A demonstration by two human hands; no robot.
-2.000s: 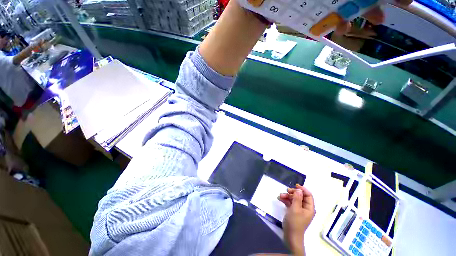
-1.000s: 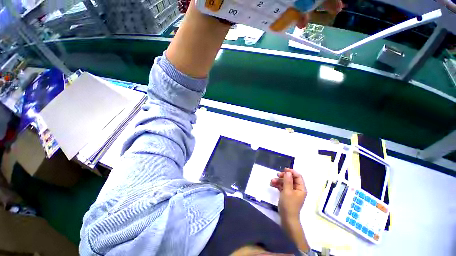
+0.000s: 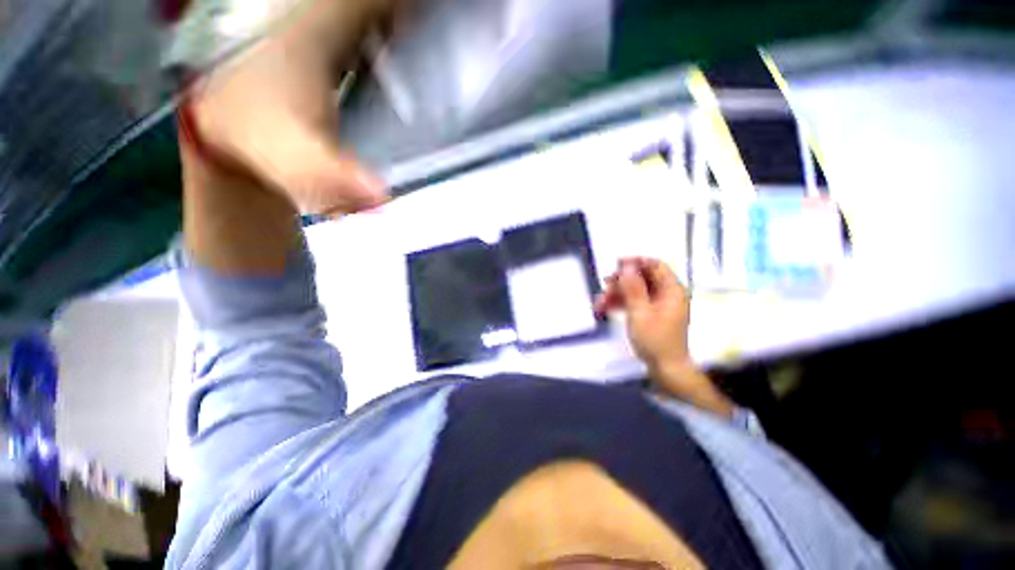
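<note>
My left hand [image 3: 273,123] is raised at the upper left and strongly blurred; its grip is unclear. A blurred silvery-grey shape [image 3: 495,72] lies beyond it, not clear enough to name. My right hand [image 3: 654,306] is just right of the black jig [image 3: 456,301], thumb and fingertips close together; whether a small piece is between them cannot be seen. The jig lies flat and opened in two parts, with a white rectangle [image 3: 551,298] in its right part.
A white calculator with blue keys [image 3: 785,245] and an open white frame lie at the right on the white bench [image 3: 913,189]. Behind them is a black sheet [image 3: 762,139] with yellow edges. Grey-white boards [image 3: 117,384] are at the left, a green conveyor [image 3: 106,228] beyond the bench.
The view has swung and blurred. My left hand has come lower and left in the picture; the calculator it held is no longer recognisable. My right hand has moved off the white rectangle to the jig's right edge.
</note>
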